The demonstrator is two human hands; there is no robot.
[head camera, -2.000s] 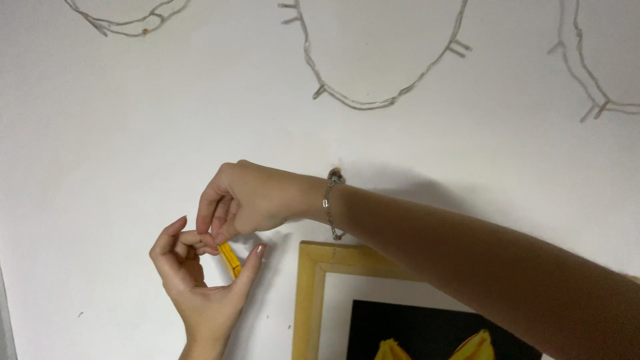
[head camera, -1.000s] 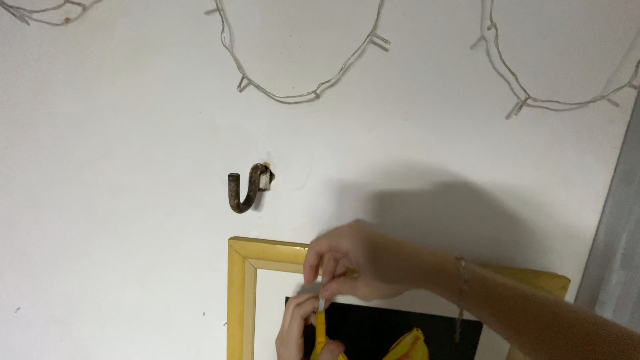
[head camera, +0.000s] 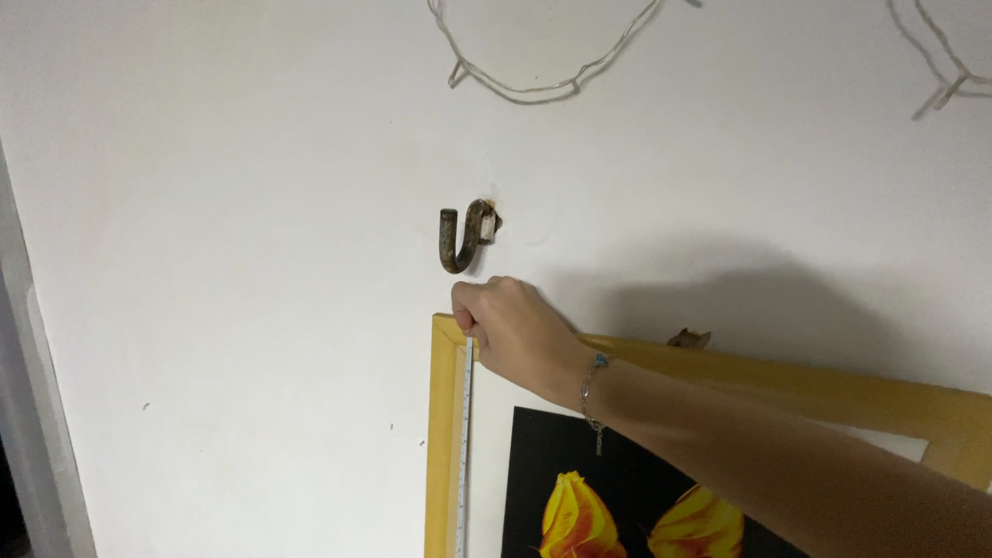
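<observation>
My right hand (head camera: 515,325), a chain bracelet at its wrist, pinches the upper end of a white measuring tape (head camera: 466,449) near the top left corner of a picture frame. The tape runs straight down along the left side of the yellow wooden frame (head camera: 441,465) and out of view at the bottom. Inside the frame, a picture shows yellow and red flower buds (head camera: 580,519) on black, partly behind my forearm. My left hand is out of view.
A rusty metal hook (head camera: 463,240) sticks out of the white wall just above my right hand. A string of wire lights (head camera: 527,94) hangs higher up. A small brown piece (head camera: 689,339) shows at the frame's top edge. A grey edge runs down the far left.
The tape is now drawn out along the frame's left side; a second ago both hands were together at the frame. My left hand has left the view, and the view has shifted.
</observation>
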